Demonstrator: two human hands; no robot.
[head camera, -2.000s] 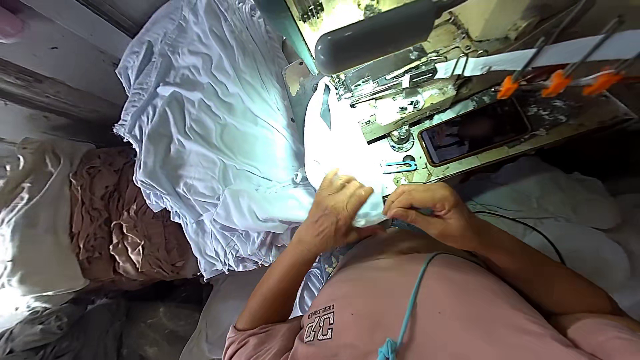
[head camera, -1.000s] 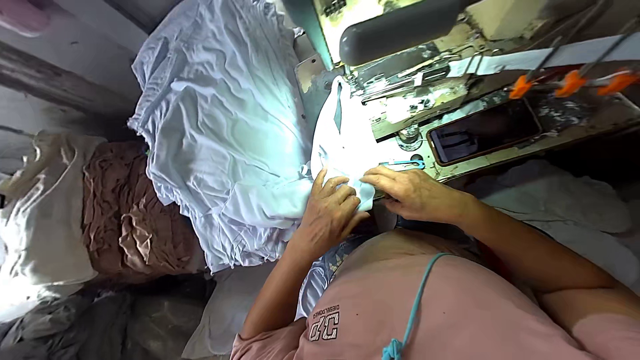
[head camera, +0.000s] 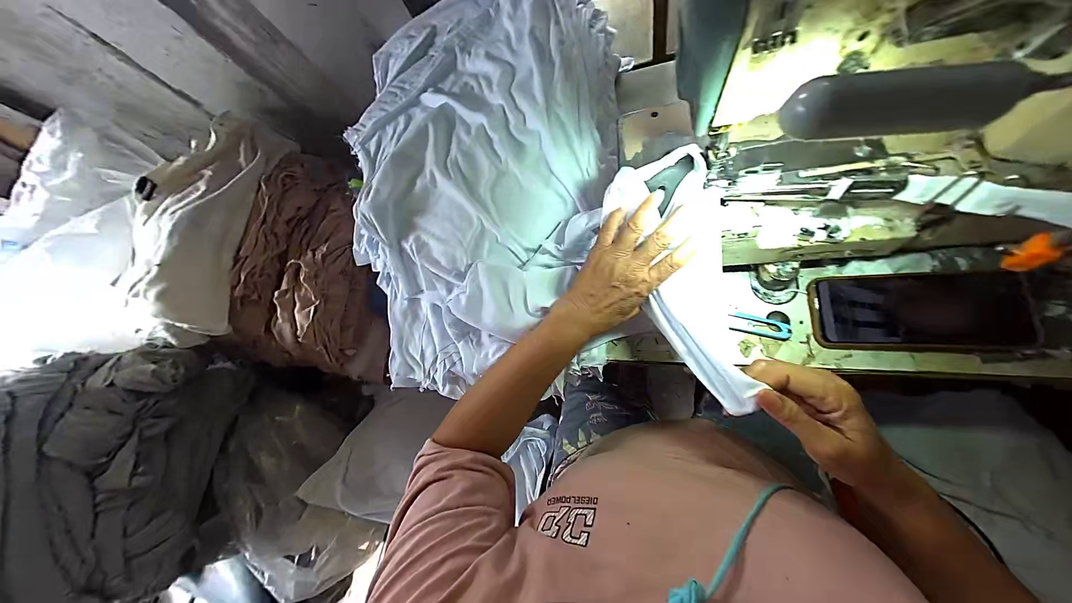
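Observation:
A white knit fabric piece (head camera: 695, 293) lies at the needle area of a sewing machine (head camera: 796, 201), its narrow end stretched toward my body. My left hand (head camera: 624, 264) rests flat on the fabric with its fingers spread. Between the thumb and index finger of my right hand (head camera: 816, 410), the near corner of the piece is pinched, beyond the machine bed's front edge. Blue thread snips (head camera: 760, 325) lie on the bed just right of the fabric. Glare hides the detail around the needle.
A tall heap of white fabric (head camera: 486, 184) stands left of the machine. A smartphone (head camera: 925, 311) lies on the bed at the right, below a white tape (head camera: 988, 197) and an orange clip (head camera: 1037, 251). Brown cloth (head camera: 293, 268) and dark cloth bundles (head camera: 109, 461) are stacked at the far left.
My hands were close together at the near end of the fabric. Now my left hand is further up it, spread flat, and my right hand has drawn the corner toward my body. The view has shifted.

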